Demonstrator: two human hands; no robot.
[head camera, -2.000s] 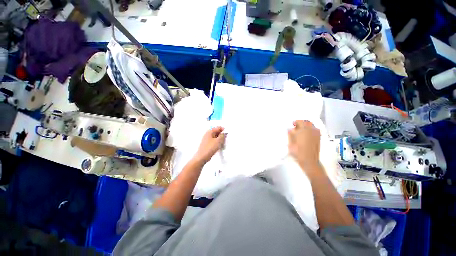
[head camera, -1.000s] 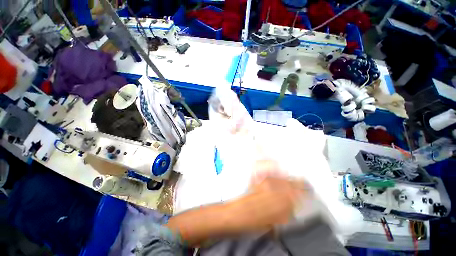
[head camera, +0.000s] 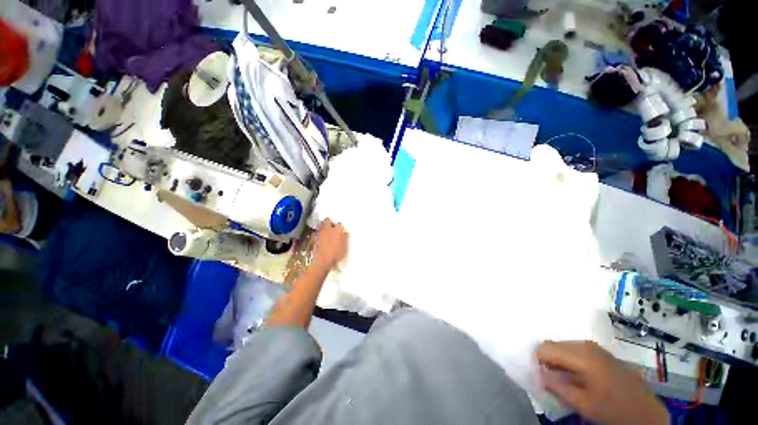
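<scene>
White cloth (head camera: 490,241), so bright that its folds and edges hardly show, is spread over the table in front of me. My left hand (head camera: 332,242) is at the cloth's left side, beside the left sewing machine; its fingertips are lost in the glare, so its grip cannot be told. My right hand (head camera: 573,373) is at the lower right, with its fingers curled on the cloth's near right edge, which it holds. A blue patch (head camera: 402,178) shows beside the cloth's upper left part.
Left sewing machine (head camera: 224,195) with a round blue handwheel. Right sewing machine (head camera: 690,315) with a grey parts tray (head camera: 694,257) behind it. Striped cloth bundle (head camera: 274,112) at left. Blue crate (head camera: 199,319) below left. Paper sheet (head camera: 497,136) at the rear edge.
My arms were crossed over the cloth and are now apart, left hand at left, right hand at lower right. The cloth now lies flatter; its raised rear part is down. The view has shifted.
</scene>
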